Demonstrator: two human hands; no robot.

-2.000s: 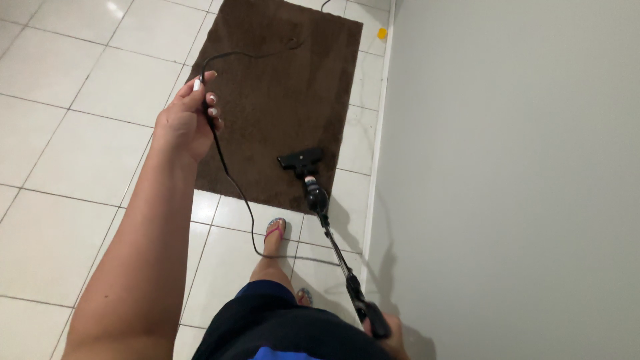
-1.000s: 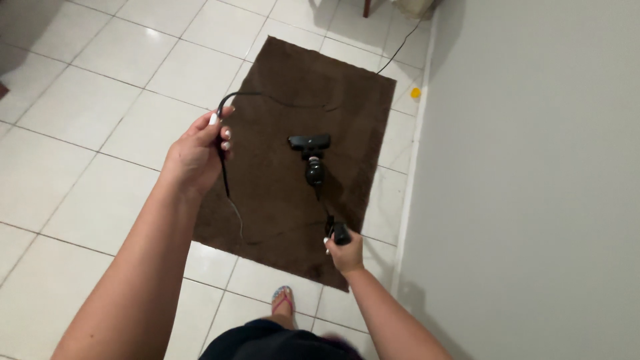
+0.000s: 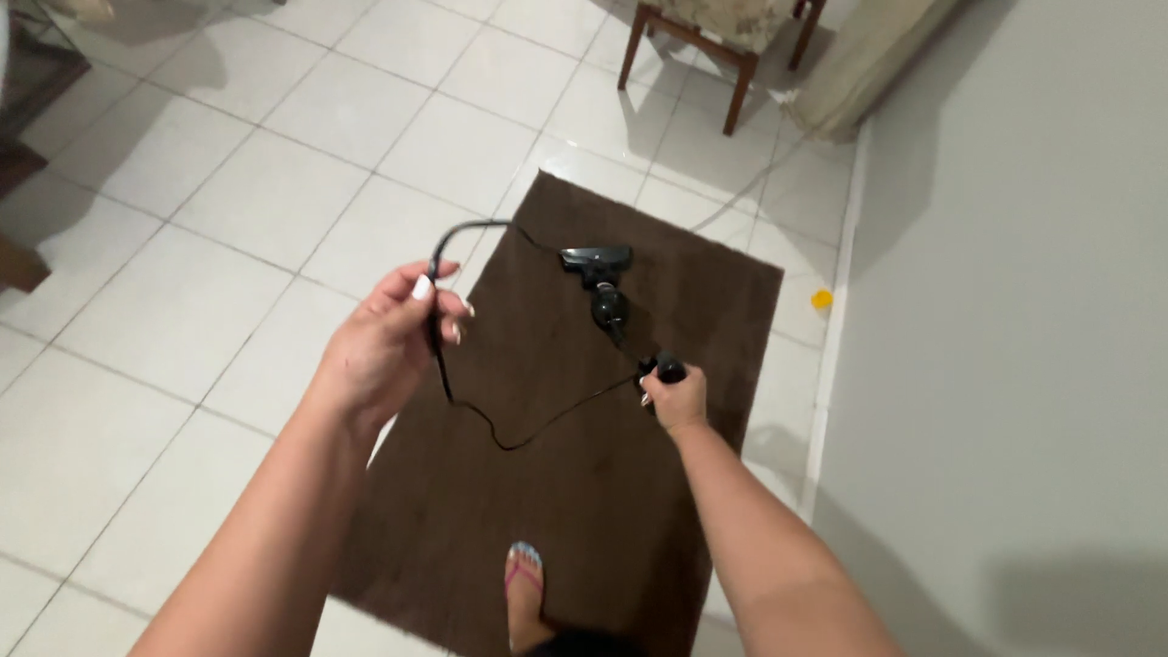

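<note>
My left hand (image 3: pixel 392 333) holds a black power cord (image 3: pixel 443 370) between thumb and fingers, left of the brown rug (image 3: pixel 547 511). From there the cord sags over the rug and runs to the handle of a black stick vacuum cleaner (image 3: pixel 609 308). My right hand (image 3: pixel 677 397) is closed around that handle (image 3: pixel 671 368) above the rug's right half. The vacuum's floor head (image 3: pixel 596 258) rests on the upper part of the rug, its tube foreshortened toward my right hand. Another stretch of cord curves from my left hand toward the floor head.
White floor tiles (image 3: pixel 265 182) surround the rug. A wooden chair (image 3: pixel 698 41) stands beyond it, beside a beige curtain (image 3: pixel 853 73). The grey wall (image 3: pixel 1004 319) runs along the right. Near its baseboard lies a small yellow object (image 3: pixel 821 299). My foot in a flip-flop (image 3: pixel 524 584) is on the rug.
My right hand, low by my body two seconds ago, has reached forward with the vacuum handle. My foot, before on the tiles, is on the rug. The view has shifted forward, showing the chair.
</note>
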